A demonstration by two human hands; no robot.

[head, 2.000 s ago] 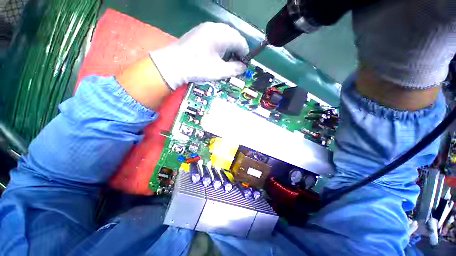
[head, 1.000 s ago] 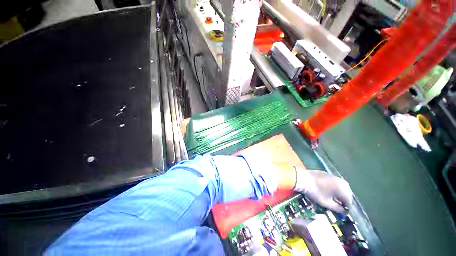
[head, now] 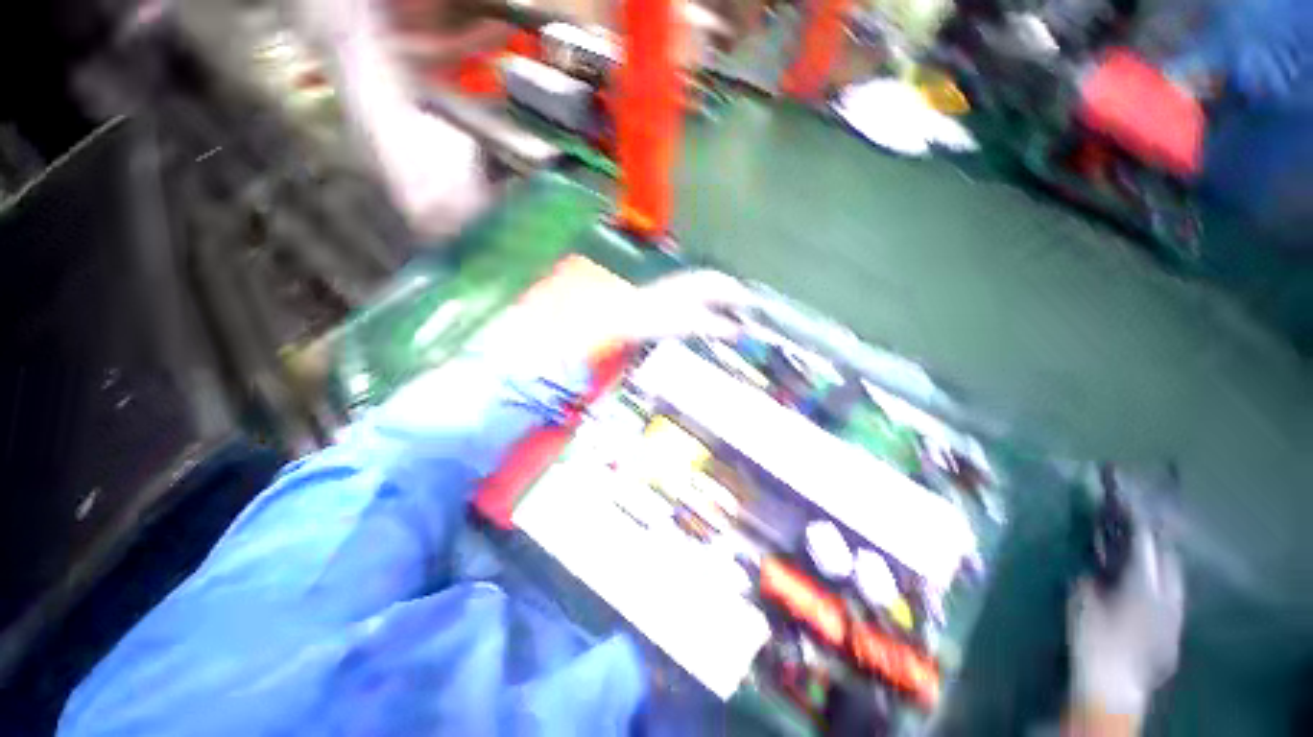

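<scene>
The frame is blurred. The power supply board [head: 886, 432] lies on the green bench, its silver heatsink bar [head: 806, 454] running across it and red coils [head: 850, 626] near its lower right. A red foam pad [head: 516, 475] shows at the board's left edge. My gloved left hand [head: 691, 303] rests at the board's far left corner; its fingers are too blurred to read. My gloved right hand [head: 1130, 619] is right of the board, on a dark object that looks like the electric screwdriver [head: 1113, 526]; blur hides the grip.
Green strands [head: 490, 274] lie at the bench's left end. A red-orange post [head: 648, 130] stands behind them. A dark panel [head: 72, 432] is at the far left. Another board [head: 555, 94], a white cloth-like item [head: 893, 115] and a person's blue sleeve [head: 1260, 72] show at the back.
The view has swung right and down from one second ago. My right hand has come into view right of the board, away from the far edge where it held the screwdriver two seconds ago.
</scene>
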